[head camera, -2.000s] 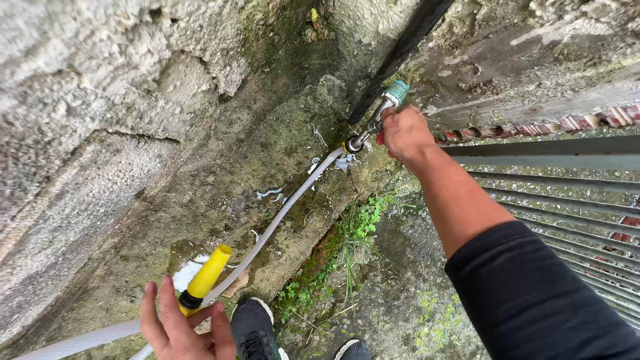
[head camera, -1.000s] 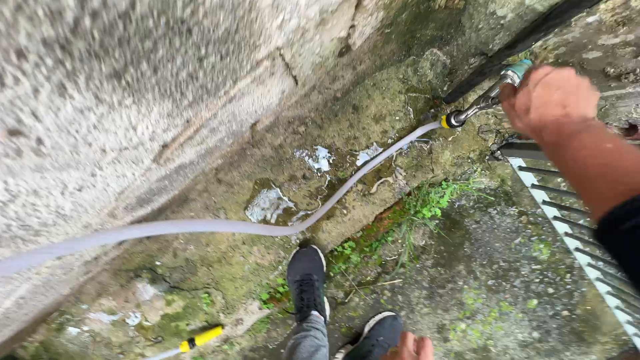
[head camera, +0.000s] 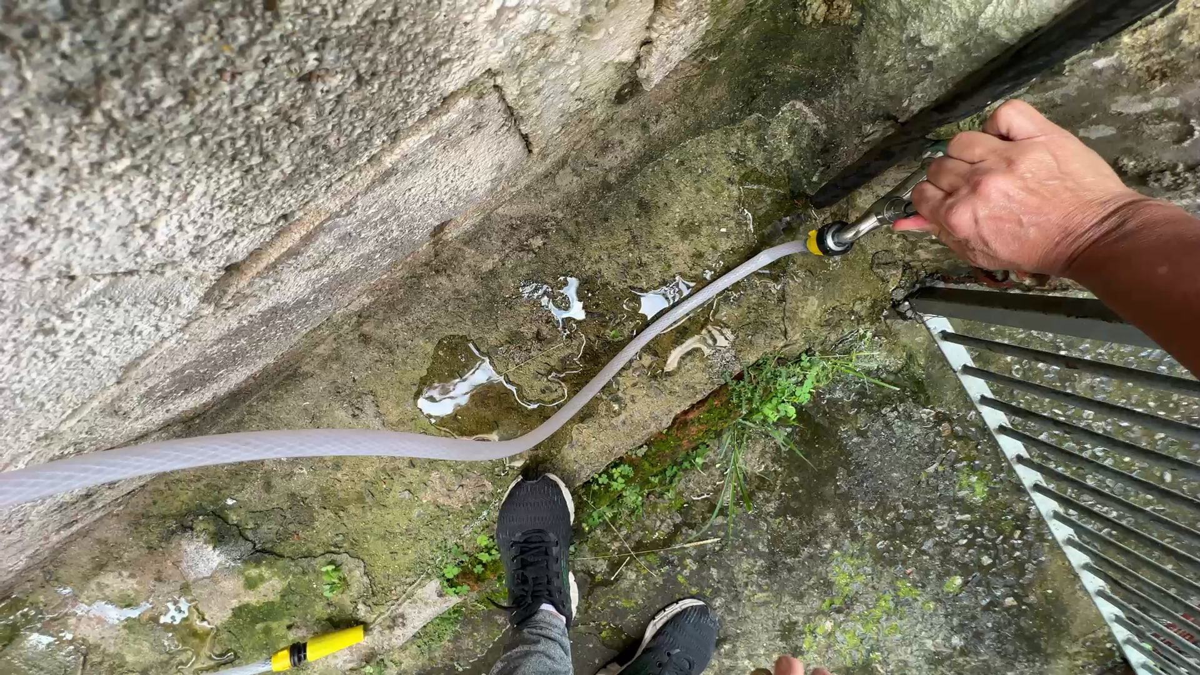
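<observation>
At the upper right my right hand (head camera: 1022, 192) is closed around the upper part of a metal tap (head camera: 881, 216), most of which it hides. A yellow and black hose connector (head camera: 829, 239) joins the tap's spout to a translucent white hose (head camera: 375, 444), which runs down and left across the ground to the left edge. A yellow hose nozzle (head camera: 323, 645) with a black collar lies on the ground at the bottom left, on a piece of hose. Only the fingertips of my left hand (head camera: 790, 667) show at the bottom edge, away from the hose; what they do is hidden.
A rough concrete wall (head camera: 234, 141) rises on the left. A dark pipe (head camera: 984, 84) runs past the tap. A metal gate with bars (head camera: 1078, 375) stands at the right. Small puddles (head camera: 459, 386) and weeds (head camera: 778, 389) lie near my black shoes (head camera: 534, 534).
The yellow nozzle, two seconds ago at my left hand, now lies on the ground. My left hand has drawn back to the bottom edge. My right hand remains at the tap.
</observation>
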